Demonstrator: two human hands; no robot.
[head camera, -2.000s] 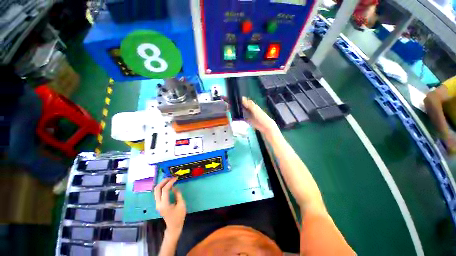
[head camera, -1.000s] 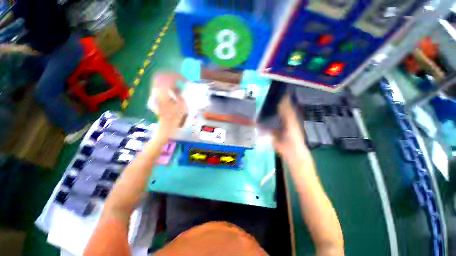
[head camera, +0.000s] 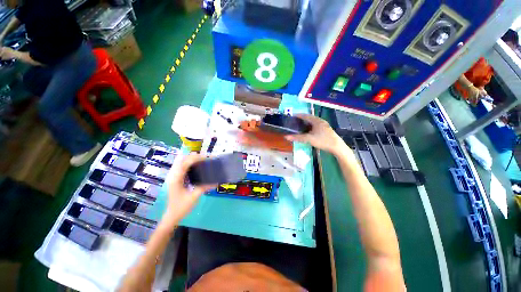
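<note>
My left hand (head camera: 184, 185) holds a dark grey housing (head camera: 217, 169) in front of the press, above the front edge of the fixture base plate (head camera: 274, 162). My right hand (head camera: 317, 136) holds another dark housing (head camera: 284, 122) over the orange-brown nest (head camera: 264, 138). The nest is partly hidden by that housing and looks slightly blurred. I cannot tell whether this housing touches the nest. The press base (head camera: 268, 189) with yellow arrows shows below the plate.
The press head (head camera: 267, 64) is above the nest, the control panel (head camera: 365, 74) at upper right. A blister tray (head camera: 54, 242) of housings is at left. More housings (head camera: 377, 149) lie on the green line at right. A white-topped round container (head camera: 191, 122) stands beside the press. A person sits at upper left.
Both hands were blurred beside the press; now my left hand holds a housing in front and my right hand has moved inward over the nest with another. The view has swung since the first frame.
</note>
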